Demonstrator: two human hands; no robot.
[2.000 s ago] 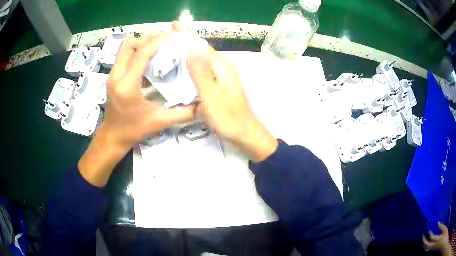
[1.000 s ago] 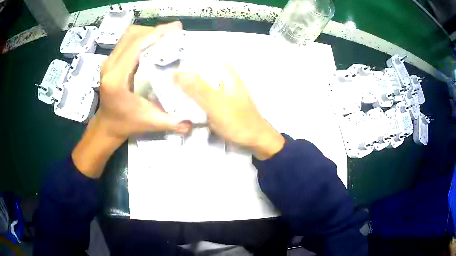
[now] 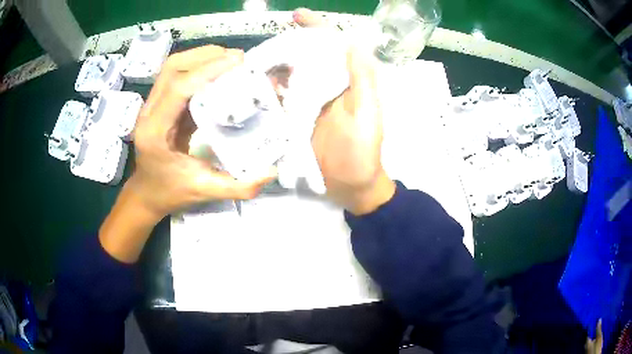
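Observation:
My left hand (image 3: 170,142) grips a white plug adapter (image 3: 239,117) from its left side, thumb below and fingers above. The adapter's pin face is turned towards me, over the white work sheet (image 3: 277,269). My right hand (image 3: 350,131) is just right of it and holds a white wiping cloth (image 3: 312,66), which is bright and blurred and hangs down beside the adapter. Where the cloth touches the adapter is hard to tell. Part of another white shape shows under my hands, mostly hidden.
A clear liquid bottle (image 3: 407,31) stands at the sheet's far edge. A left-hand group of units (image 3: 100,148) and a larger right-hand group (image 3: 513,148) flank the sheet. A blue bin (image 3: 599,242) is at right, with part of another person's hand (image 3: 594,340) below. The green belt (image 3: 312,8) runs behind.
My right hand has moved right, away from the adapter, and the cloth now shows spread between the hands. The adapter's pins have come into clearer view. My left hand keeps its grip.

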